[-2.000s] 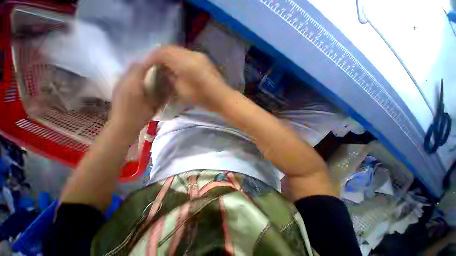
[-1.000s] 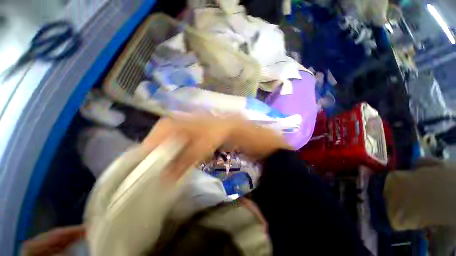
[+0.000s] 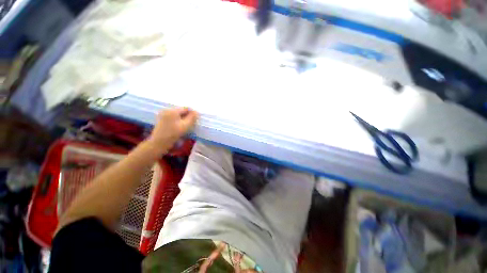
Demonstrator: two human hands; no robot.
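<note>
My left hand (image 3: 173,127) is at the front edge of the machine table (image 3: 256,136), with its fingers curled. Whether it holds anything cannot be told. My right hand is not in view. A pile of cream cloth pieces (image 3: 115,50) lies on the table at the left, partly washed out by glare. The needle and presser foot area (image 3: 299,63) is blurred under the bright lamp. Scissors (image 3: 387,144) with dark blades and blue loop handles lie on the table at the right, blades pointing up and left.
A red-rimmed basket (image 3: 45,197) stands below the table at the left. A pale scrap basket (image 3: 351,226) with white and blue offcuts is at the lower right. The machine head (image 3: 342,45) and its dark control panel (image 3: 443,74) are at the upper right.
The view has swung from the scrap basket side back to the machine table. The cream piece is no longer at my hand over the lap. My left hand is now at the table edge.
</note>
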